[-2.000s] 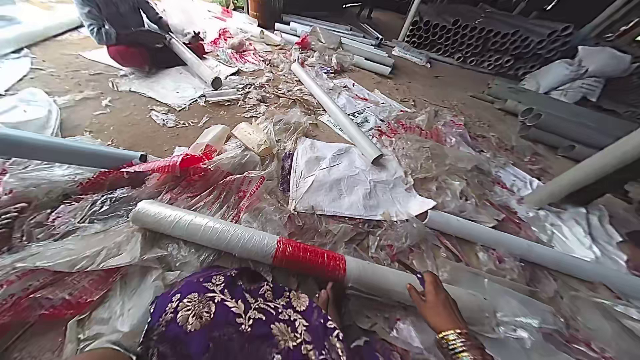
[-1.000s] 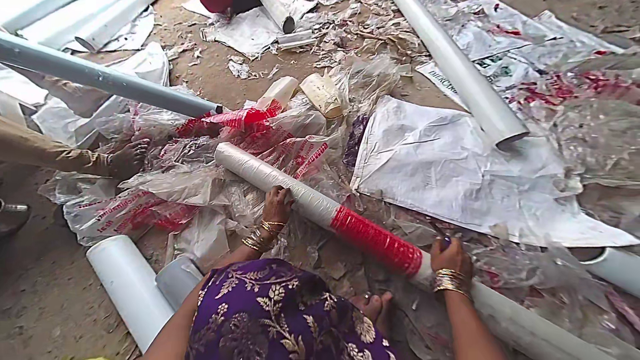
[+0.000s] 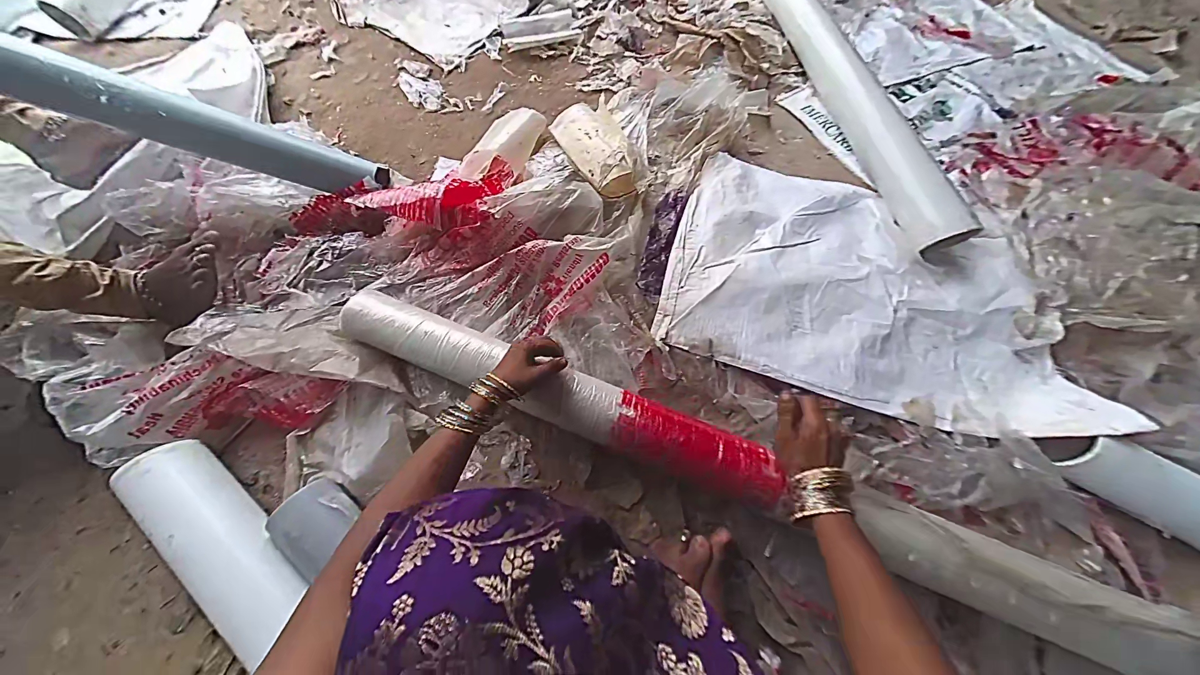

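Note:
A long pipe wrapped in clear plastic film (image 3: 422, 345) lies slantwise in front of me, with a red wrapped band (image 3: 698, 448) around its middle. Left of the band, my left hand (image 3: 527, 366) rests on top of the clear wrapping, its fingers partly curled. My right hand (image 3: 811, 439) is at the right end of the red band, fingers over the pipe; whether it grips anything is hard to tell. Bangles circle both wrists. The pipe runs on to the lower right under a duller covering (image 3: 1022, 581).
A grey pipe (image 3: 187, 112) reaches in from the left beside another person's foot (image 3: 180, 279). A white sheet (image 3: 844, 300) lies beyond my right hand, under the end of a pale pipe (image 3: 881, 131). Short pipe ends (image 3: 211, 544) are at lower left; loose plastic film (image 3: 506, 262) covers the ground.
My right hand has moved left along the pipe, from beyond the red band to its right end. My left hand, on the pipe one second ago too, has moved right, nearer the band.

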